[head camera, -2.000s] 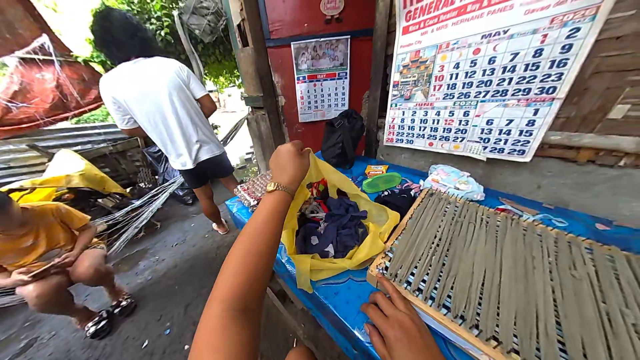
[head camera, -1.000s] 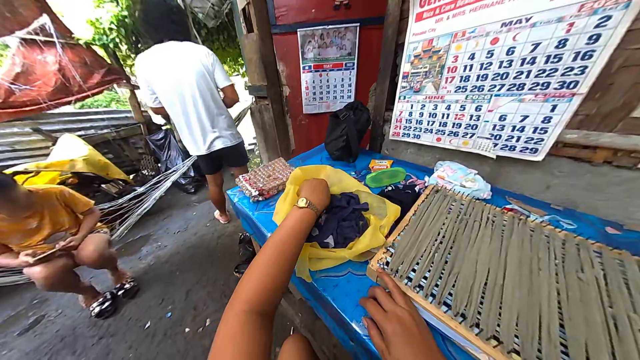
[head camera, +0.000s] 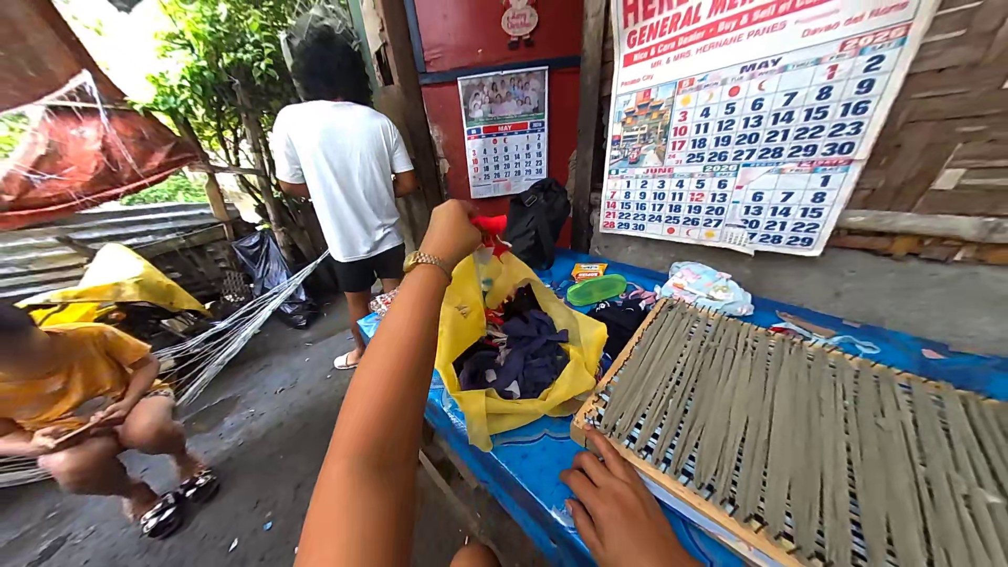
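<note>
My left hand (head camera: 454, 234) is raised over the far edge of a yellow bag (head camera: 571, 378), its fingers closed on a piece of red cloth (head camera: 492, 224). Dark blue, red and other fabric scraps (head camera: 528, 350) fill the bag's open mouth. On the right, my right hand (head camera: 610, 492) lies at the near left corner of a wooden frame (head camera: 669, 472), fingertips on its edge and holding nothing. Grey-green fabric strips (head camera: 756, 402) run side by side across the frame between rows of pegs or nails, with darker striped material beneath them.
The table has a blue plastic cover (head camera: 520, 465). Behind the bag are a black bag (head camera: 538, 223), a green oval item (head camera: 596, 290), dark cloth (head camera: 620, 321) and light patterned cloth (head camera: 706, 288). A person in white (head camera: 339, 177) stands beyond; another in orange (head camera: 75, 370) sits left.
My left hand was down in the yellow bag one second ago and is now above it with red cloth. The right hand stays at the frame's corner.
</note>
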